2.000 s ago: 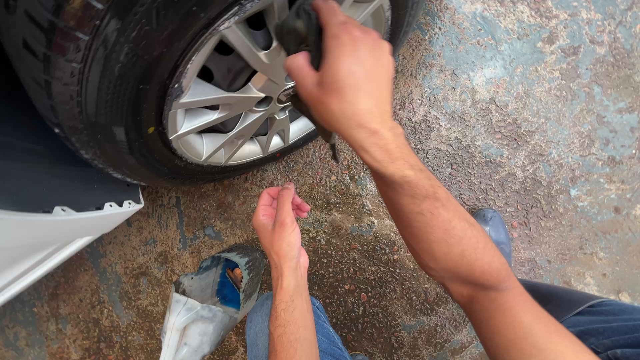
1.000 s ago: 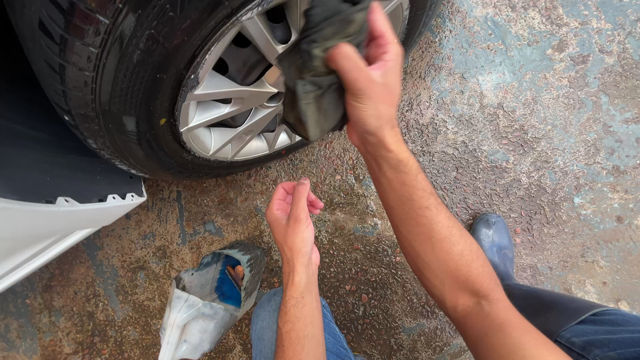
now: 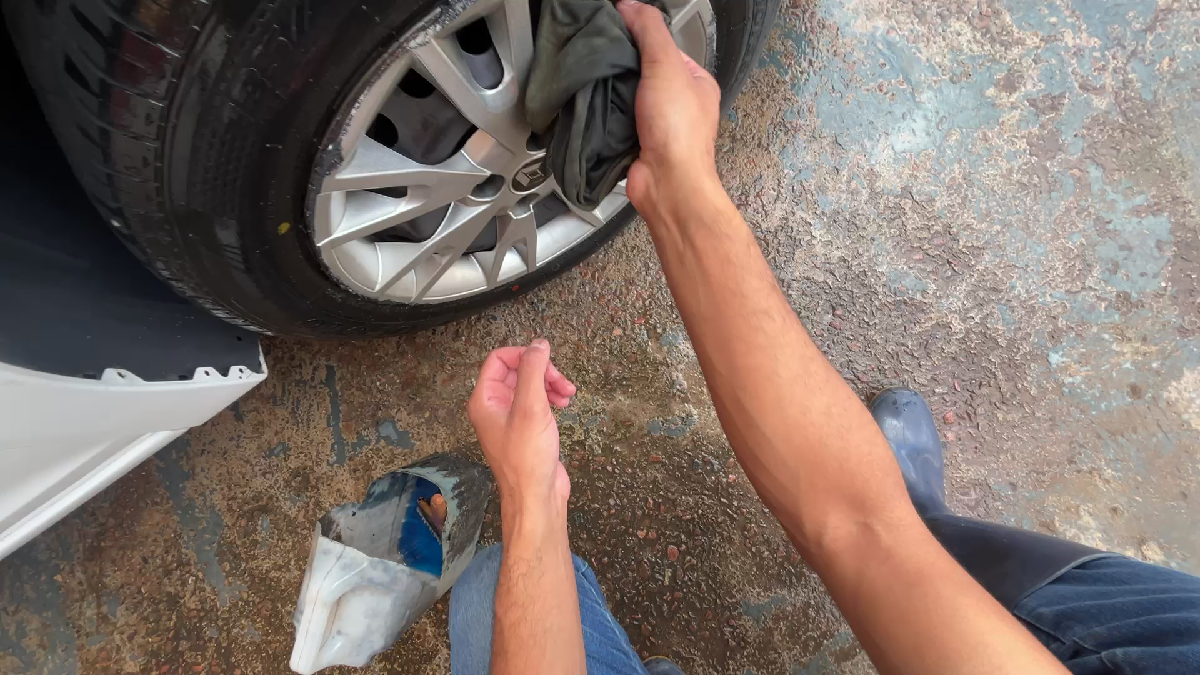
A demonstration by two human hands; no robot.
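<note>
My right hand [image 3: 677, 108] grips a dark green cloth [image 3: 586, 103] against the right part of a silver wheel cover [image 3: 469, 211]. Folds of the cloth hide some spokes beside the centre cap. Around the cover is a black car tyre [image 3: 234, 178] with a wet-looking sidewall. Below the wheel, my left hand [image 3: 525, 408] is held in the air with its fingers curled inward and no object visible in it.
A cut plastic container [image 3: 361, 600] with something blue inside stands on the rough, worn floor [image 3: 956, 262], left of my left forearm. White car bodywork [image 3: 112, 422] is at the left. A rubber boot [image 3: 911, 450] shows at the right.
My right hand holds the cloth throughout, and its place over the wheel cover has shifted. The left hand stays below the wheel with its fingers curled.
</note>
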